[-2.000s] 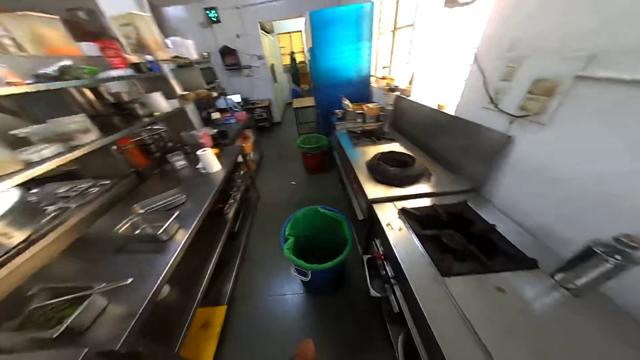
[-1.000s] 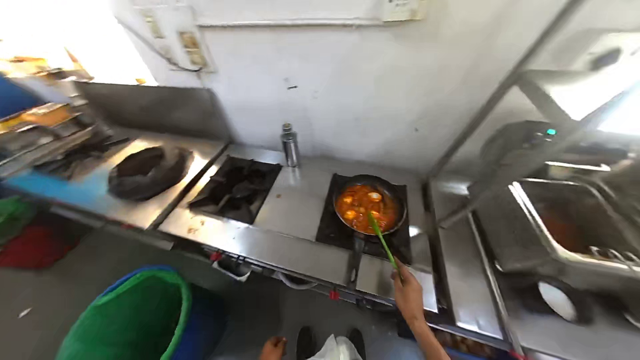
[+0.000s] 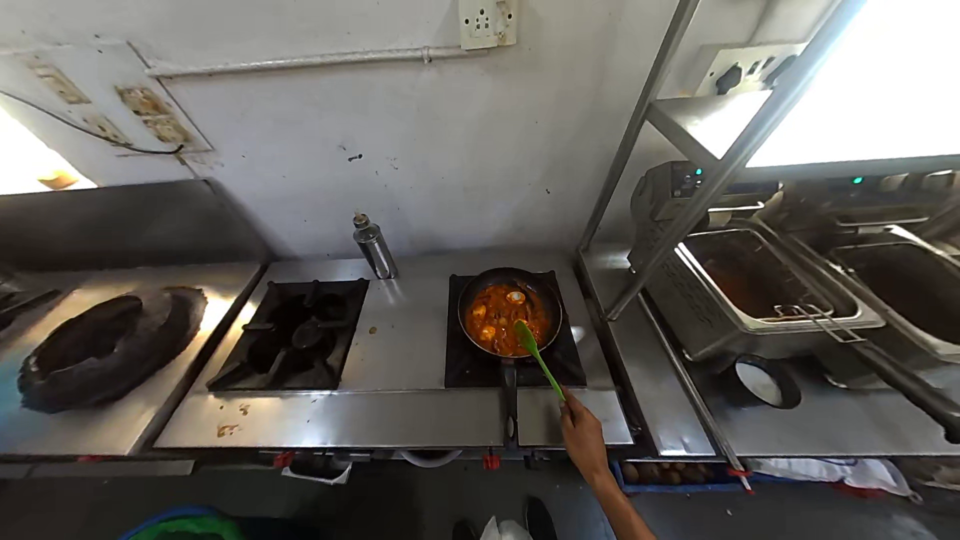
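My right hand (image 3: 583, 433) grips the handle of a green spatula (image 3: 541, 361), whose head rests in a black frying pan (image 3: 510, 358). Orange-red sauce with egg-like pieces (image 3: 501, 319) fills the pan, which stands on the right burner grate (image 3: 574, 364). The pan's handle points toward me, just left of my right hand. My left hand is not in view. To the left are a bare burner grate (image 3: 289, 334) and a steel bottle (image 3: 375, 246) by the wall.
A blackened wok ring (image 3: 112, 349) sits far left. Two steel deep fryers (image 3: 757, 330) stand at right, behind a slanting metal shelf post (image 3: 637, 285). Near them is a black bowl with white contents (image 3: 759, 382). A green-lined bin (image 3: 187, 525) stands on the floor at lower left.
The view has swung right from the aisle to the stove. My left hand, seen at the bottom edge a second ago, has left view. My right hand still holds the spatula in the pan.
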